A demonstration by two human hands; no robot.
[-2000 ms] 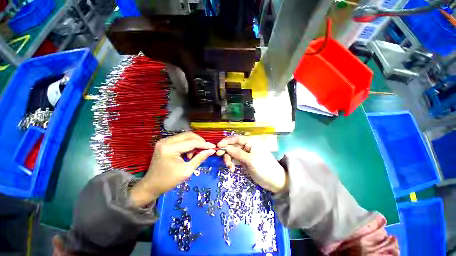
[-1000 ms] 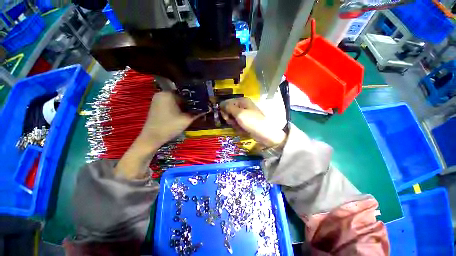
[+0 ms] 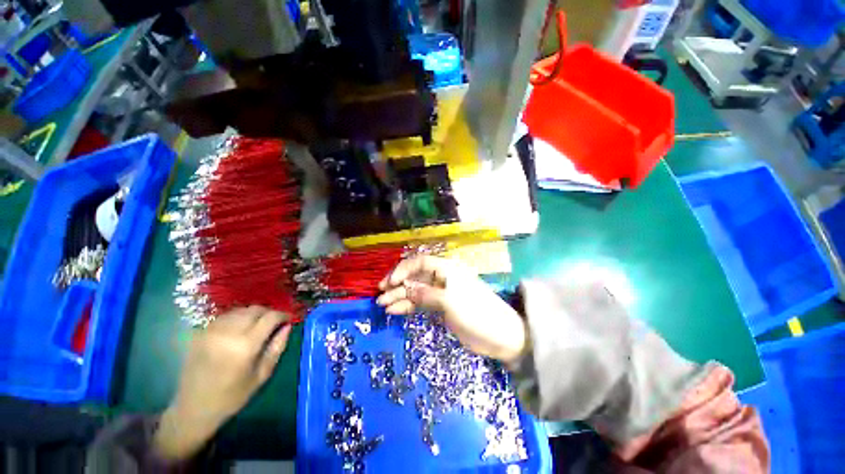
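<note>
My left hand [image 3: 230, 363] is at the lower end of the large pile of red leads [image 3: 248, 218], its fingers bent down; whether it holds a lead cannot be seen. My right hand [image 3: 451, 301] is over the top edge of the blue tray [image 3: 463, 435], its fingertips close together; whether a small part is between them cannot be told. Loose silvery terminals [image 3: 454, 370] lie scattered in the tray. A smaller group of red leads [image 3: 357, 272] lies between the tray and the yellow press base [image 3: 408, 233]. The dark die block [image 3: 371, 185] has no hand at it.
The dark press head [image 3: 324, 106] and grey upright [image 3: 505, 83] stand above the die. A red-orange bin [image 3: 602, 111] sits on white paper [image 3: 565, 171] at right. A deep blue bin [image 3: 139, 213] with leads is at left. Blue bins [image 3: 760, 241] are below the bench edge at right.
Both hands have left the die area, where they were together a second ago. My left hand has moved down and left to the large pile. My right hand has moved down to the tray's top edge.
</note>
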